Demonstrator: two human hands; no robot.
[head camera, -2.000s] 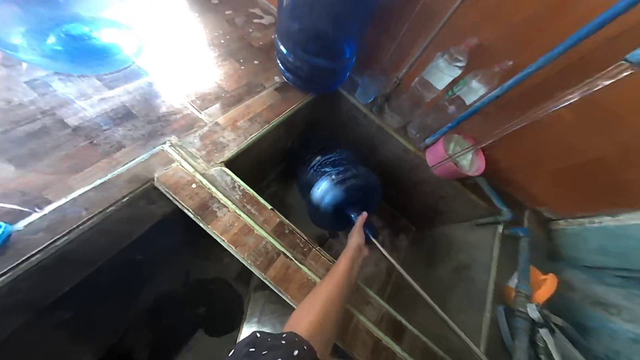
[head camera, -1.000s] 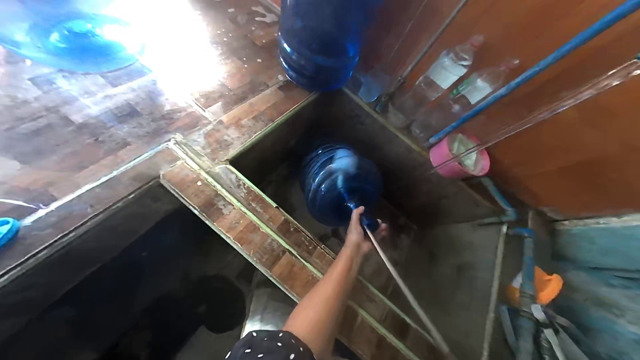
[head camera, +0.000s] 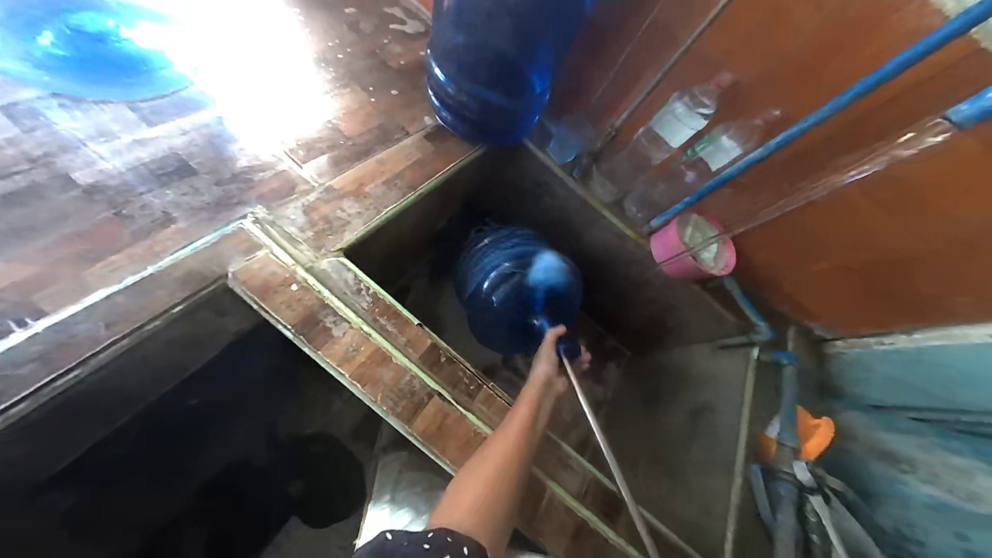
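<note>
A large blue plastic water jug (head camera: 515,291) lies tilted inside a sunken basin, its neck towards me. My left hand (head camera: 552,363) is closed around the jug's neck, thumb on the left side and fingertips showing on the right. A long thin rod (head camera: 608,453) runs from the jug's mouth down to the bottom edge of the view. Through the jug wall shows a pale, blurred brush-like head (head camera: 549,269), apparently on the rod's inner end. My right hand is out of view, and so is the rod's outer end.
A second blue jug (head camera: 492,74) stands at the basin's far corner; another (head camera: 85,50) is at upper left. A tiled divider (head camera: 372,353) separates a dark basin. Plastic bottles (head camera: 686,116), a pink container (head camera: 692,246), blue pipe (head camera: 821,112) and orange object (head camera: 814,434) are on the right.
The rod's lower end has swung to the left, and the pale head inside the jug has shifted to the right. My left hand stays at the neck.
</note>
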